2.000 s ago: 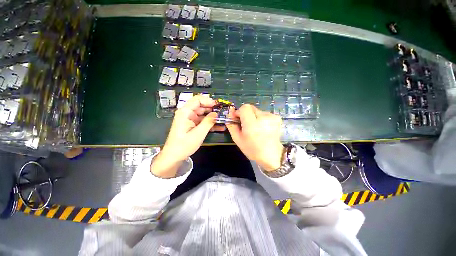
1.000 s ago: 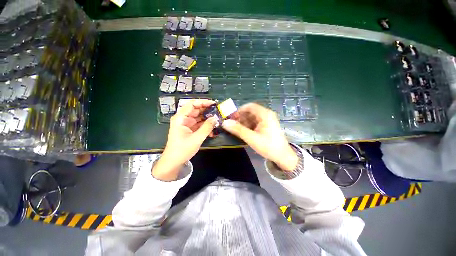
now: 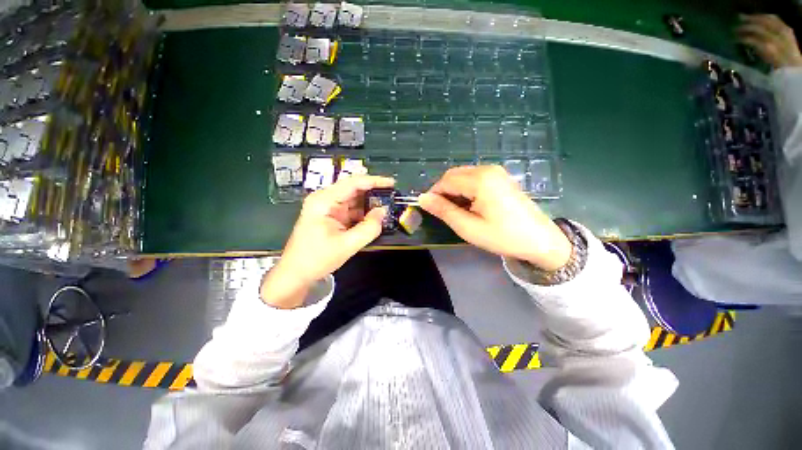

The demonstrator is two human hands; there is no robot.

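My left hand [image 3: 332, 230] holds a small black housing [image 3: 380, 202] between thumb and fingers, above the front edge of the clear tray. A small pale piece with a yellow edge [image 3: 411, 219] sticks out at the housing's lower right. My right hand [image 3: 486, 214] grips thin metal tweezers [image 3: 408, 201] whose tips reach the housing's right side. The clear blister tray [image 3: 444, 114] lies behind my hands, with silver-grey parts [image 3: 320, 129] in its left pockets. The inside of the housing is too small to make out.
Tall stacked blister trays [image 3: 97, 167] stand at far left. A tray of dark units [image 3: 737, 154] lies at right. A small black unit [image 3: 675, 25] lies beyond the pale rail [image 3: 607, 48]. Another person's hand [image 3: 768, 39] is at upper right, and a sleeve is at right.
My right hand has moved right from the housing, and the tweezers now show. The pale piece has turned from above the housing to its lower right. Another person's hand has appeared at upper right.
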